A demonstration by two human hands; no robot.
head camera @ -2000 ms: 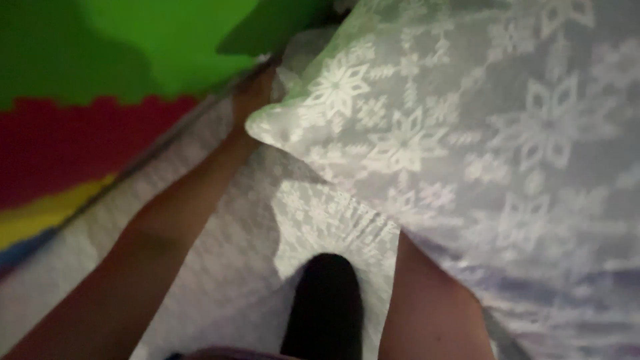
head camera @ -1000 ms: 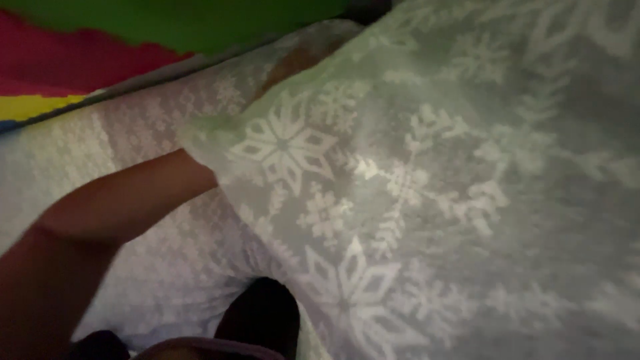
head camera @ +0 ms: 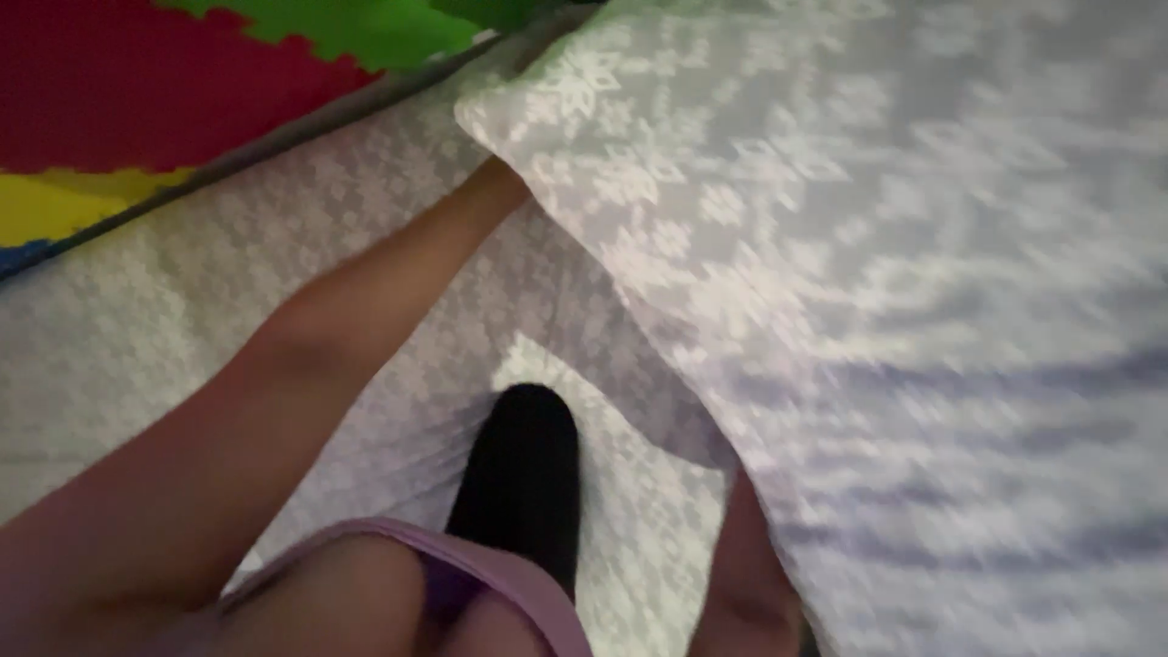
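A grey-and-white snowflake-patterned cloth item (head camera: 821,228), a pillow or a folded cover, fills the right side. My left forearm (head camera: 365,283) reaches up from the lower left and passes under its pointed corner. Beyond that corner shows a small dim patch of skin, which looks like part of my left hand (head camera: 552,46); its fingers cannot be made out. My right arm (head camera: 748,584) goes in under the lower edge of the item, and the right hand is hidden there. Beneath lies a light patterned bed sheet (head camera: 274,219).
A black-clad knee (head camera: 525,474) rests on the sheet between my arms. The edge of a pink top (head camera: 538,593) is close below. Past the dark edge of the bedding, red (head camera: 164,82), green (head camera: 365,27), yellow (head camera: 82,201) and blue interlocking foam mats show at the upper left.
The corner of the patterned item covered more of my left forearm one second ago. My right arm, out of view then, shows again at the bottom. The view has shifted noticeably.
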